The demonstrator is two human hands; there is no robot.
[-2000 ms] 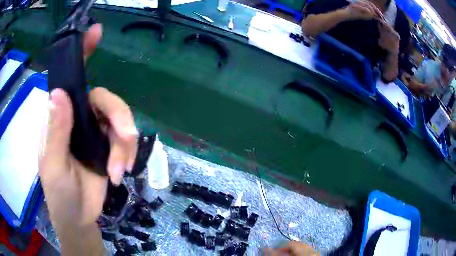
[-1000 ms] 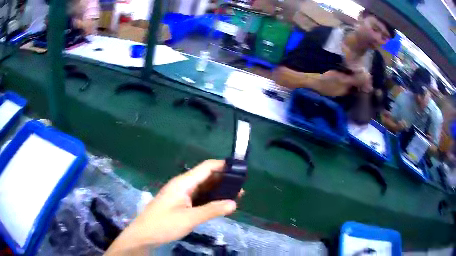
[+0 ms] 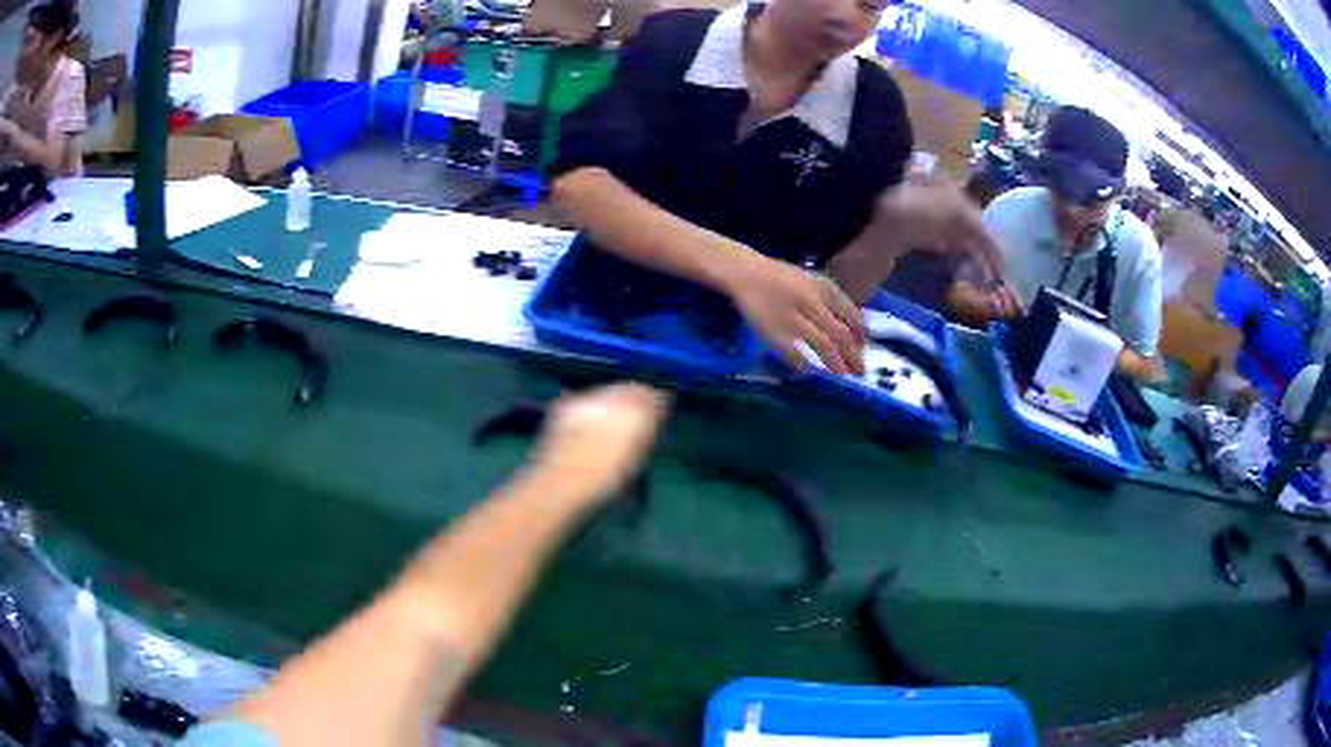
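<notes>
My left hand (image 3: 606,431) is stretched out over the green conveyor belt (image 3: 365,482), blurred, with the fingers closed on the middle of a black curved headband (image 3: 511,423). The band's ends show on both sides of the hand, at belt level. Whether it rests fully on the belt is hard to tell. My right hand is not in view. Another black headband (image 3: 800,528) lies on the belt just right of my hand.
More headbands lie along the belt. A blue tray (image 3: 869,708) is at the near edge, with a white dropper bottle (image 3: 89,649) and plastic (image 3: 205,671) at near left. Opposite, a person reaches over a blue bin (image 3: 642,339); another sits to the right. A green post (image 3: 152,132) stands left.
The view has swung right. My left hand, earlier raised with a black band piece, has moved out low over the belt. My right hand, seen at the bottom edge at first, is gone from view.
</notes>
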